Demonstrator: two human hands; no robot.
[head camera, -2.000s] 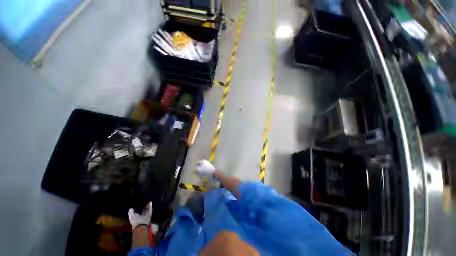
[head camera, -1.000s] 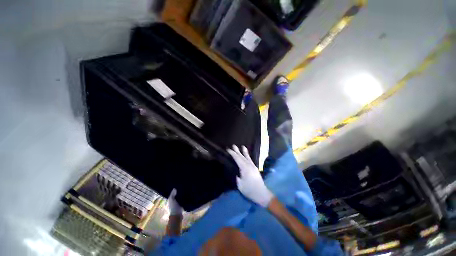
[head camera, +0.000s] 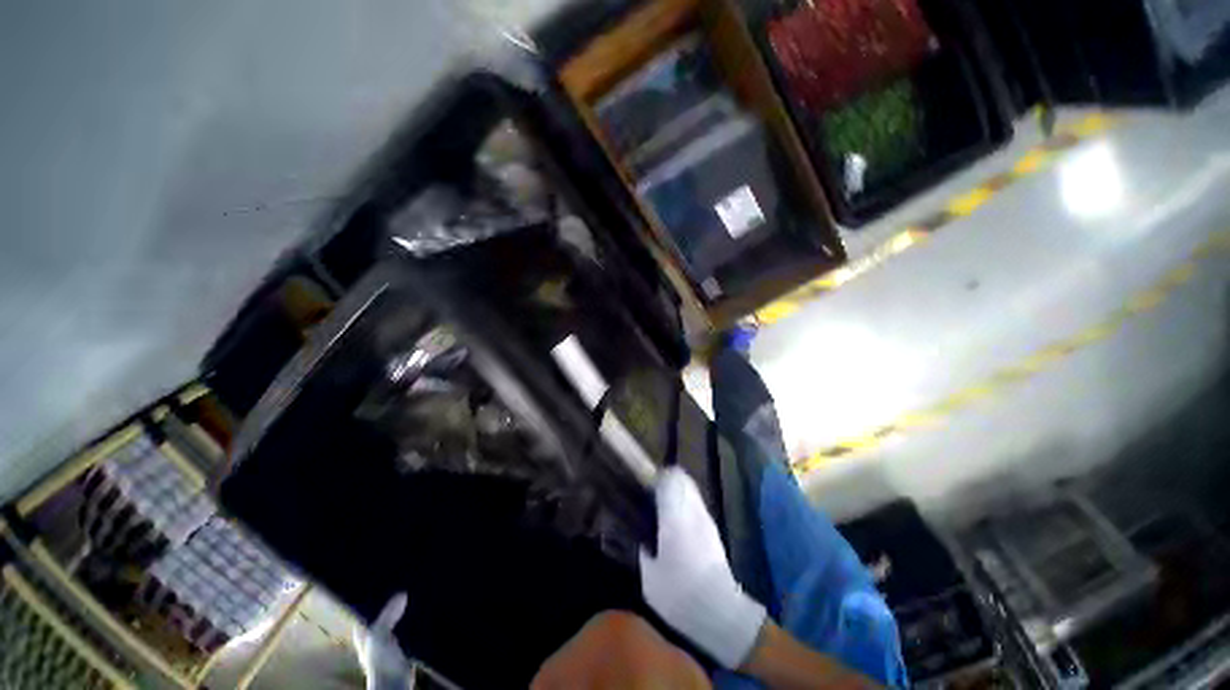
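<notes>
A black plastic bin (head camera: 499, 580) with shiny clear plastic bags (head camera: 438, 384) in it is tilted close in front of me. My right hand (head camera: 699, 566), in a white glove, holds the bin's right side, with white labels on that side above my fingers. My left hand (head camera: 387, 647), also gloved, is at the bin's near left edge, blurred and partly cut off by the bottom of the picture; its fingers are mostly hidden. Another black bin with clear bags (head camera: 519, 169) lies behind the held one.
A brown carton (head camera: 799, 175) with a grey bin inside stands ahead. Beside it is a black bin with red (head camera: 850, 47) and green (head camera: 877, 124) contents. A rack of white ribbed items (head camera: 216, 586) is at lower left. Yellow-black floor lines (head camera: 944, 216) run right; black bins stand lower right.
Both hands stay at the held bin, which has shifted and turned in view, showing more of its bags. The bin of bags behind it and the red and green contents have come into view.
</notes>
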